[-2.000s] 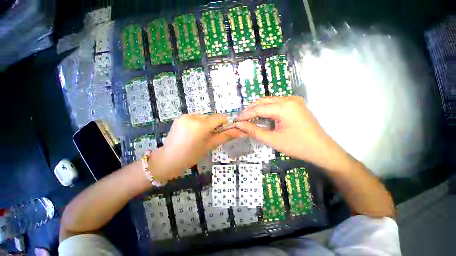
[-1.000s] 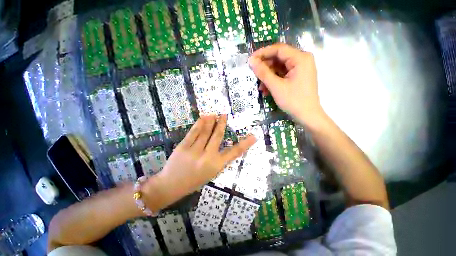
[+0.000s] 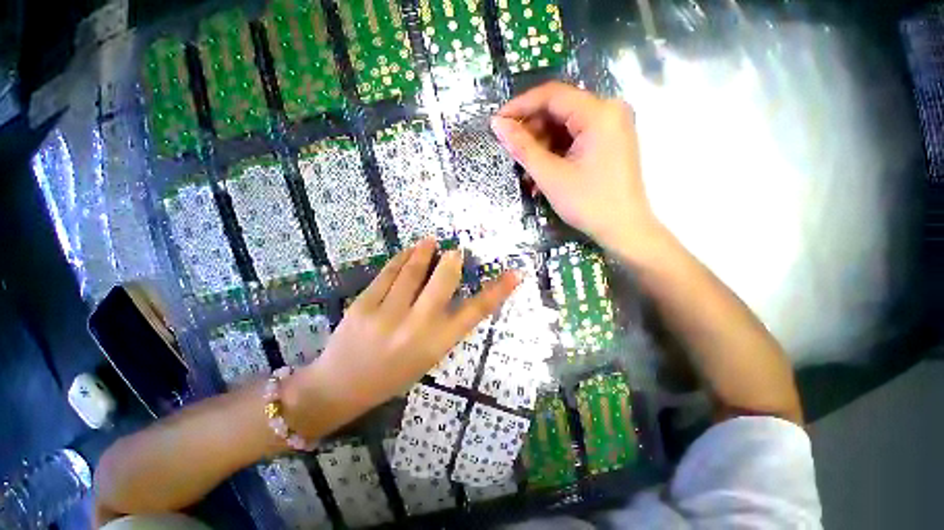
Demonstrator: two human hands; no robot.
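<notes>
A dome sheet [image 3: 484,155] lies over the fifth pocket of the second row and looks grey-brown at its upper part, with glare below. My right hand [image 3: 569,155] pinches its upper right edge between thumb and index finger. My left hand [image 3: 399,336] lies palm down over the tray [image 3: 357,271], fingers spread, with fingertips near the sheet's lower left and the thumb at the top of a joined set of dotted dome sheets [image 3: 463,433]. Whether the left hand presses anything is unclear. Covered PCBs [image 3: 342,199] fill the pockets to the left.
Bare PCBs [image 3: 300,62] fill the top row; others [image 3: 606,422] sit at lower right. A smartphone [image 3: 140,347], a small white case [image 3: 91,401] and a clear bottle [image 3: 47,484] lie left. Bright plastic film [image 3: 750,197] lies right of the tray; a ribbed stack [image 3: 924,93] stands beyond.
My hands were together over the tray, then parted. My right hand moved up to the second-row sheet; my left flattened over the tray. The joined sheets have tilted. The view has shifted.
</notes>
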